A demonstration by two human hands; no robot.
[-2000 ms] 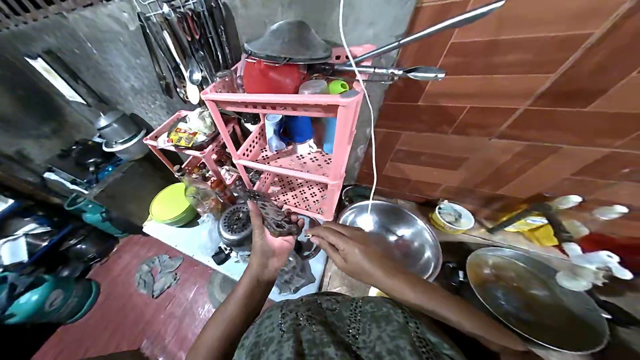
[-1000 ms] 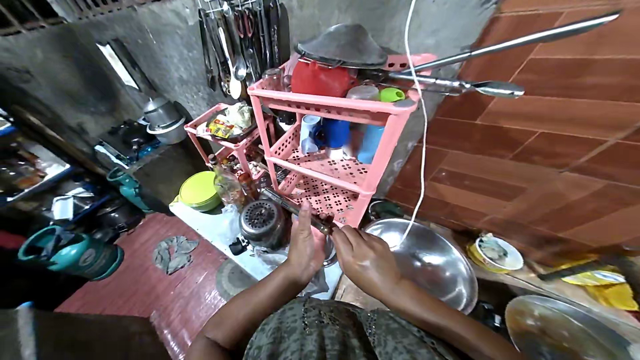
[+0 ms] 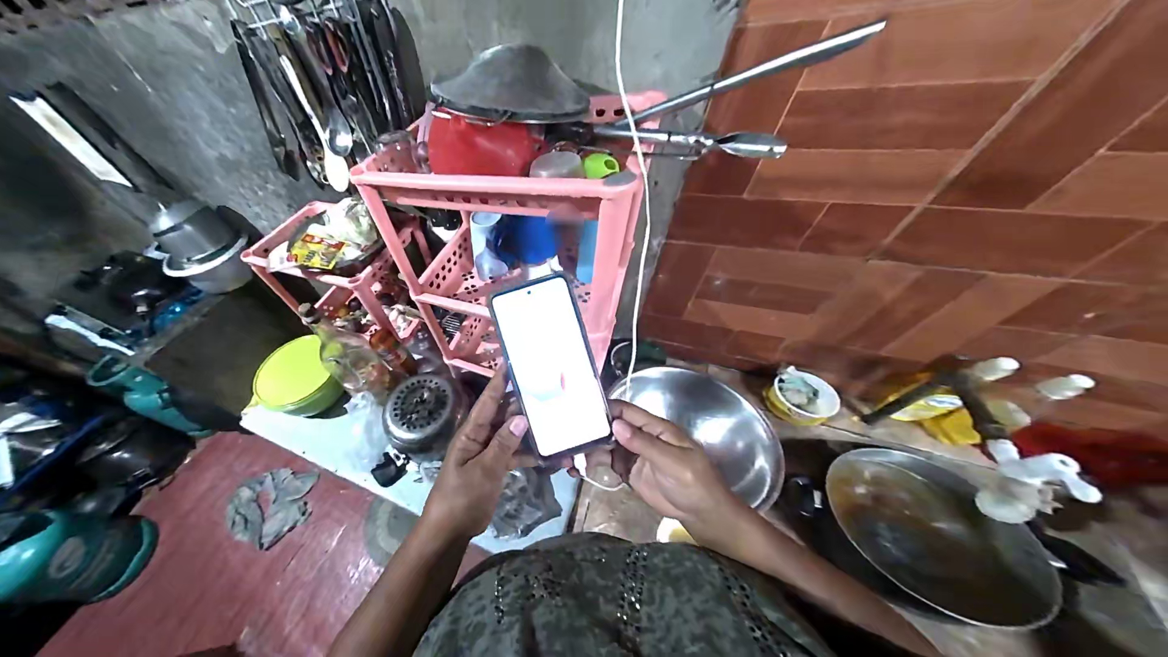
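A smartphone (image 3: 552,365) with a bright, mostly white screen is held upright between both hands. My left hand (image 3: 482,453) grips its left side, with the thumb near the lower left corner. At the lower right corner, my right hand (image 3: 671,461) holds the phone, fingers curled beneath. A white cable (image 3: 641,210) hangs from above, and a white plug and cable loop show at the phone's bottom edge. Behind the phone stands a pink plastic rack (image 3: 511,189). A shiny metal basin (image 3: 721,433) lies just beyond my right hand.
A lime-green lidded container (image 3: 297,376), glass bottles (image 3: 351,358) and a round dark appliance (image 3: 422,411) stand at the left. To the right are a white bowl (image 3: 808,394) and a wide pan of brown liquid (image 3: 940,534). Long metal handles (image 3: 757,73) jut from the rack's top. A cloth (image 3: 271,505) lies on the red floor.
The phone has been turned so its lit screen faces the camera; one second ago it was seen nearly edge-on between the hands. The hands have moved to its two sides.
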